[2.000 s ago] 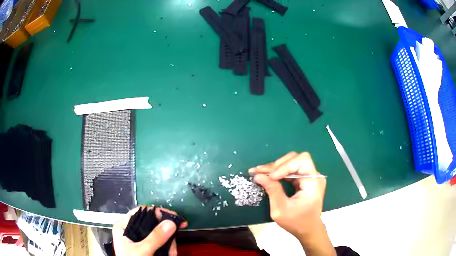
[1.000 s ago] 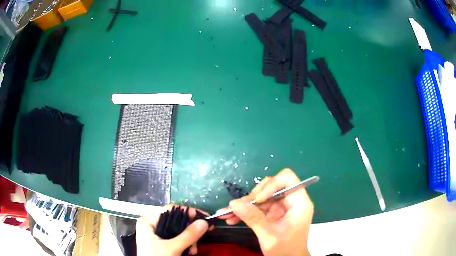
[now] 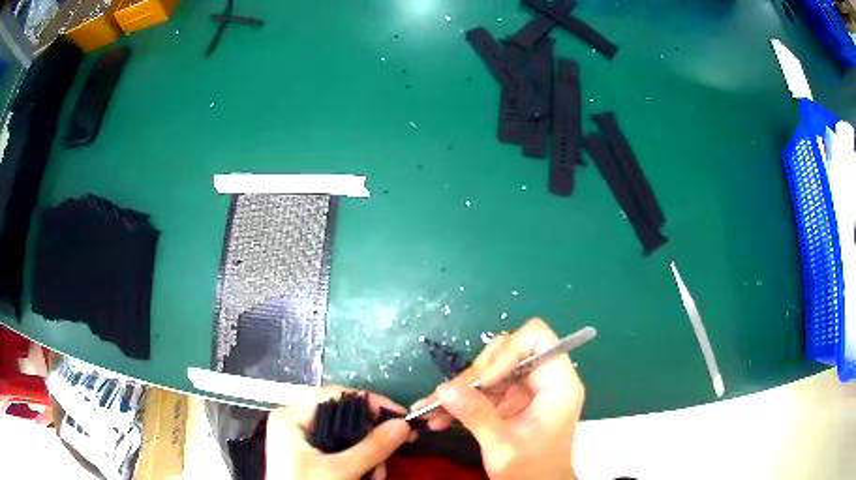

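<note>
My left hand (image 3: 343, 445), near the table's front edge, holds a bunch of black straps (image 3: 340, 422) standing up between its fingers. My right hand (image 3: 516, 403) holds silver tweezers (image 3: 554, 352) like a pen. The tweezers' tip touches or nearly touches the end of a strap beside my left thumb; any part at the tip is too small to tell. The silver heap is mostly hidden behind my right hand, with a few bits (image 3: 488, 336) showing. Small black bits (image 3: 443, 356) lie just left of that hand.
A taped tray of small parts (image 3: 282, 248) lies left of centre, stacked black straps (image 3: 94, 272) at left. Loose black straps (image 3: 565, 131) lie at upper right. A thin silver tool (image 3: 696, 328) and a blue basket (image 3: 815, 244) are at right. Orange bins (image 3: 141, 13) stand upper left.
Over two seconds, my right hand has moved from the silver heap to the straps in my left hand, bringing the tweezers' tip there. The view has shifted, so the table's things appear further right.
</note>
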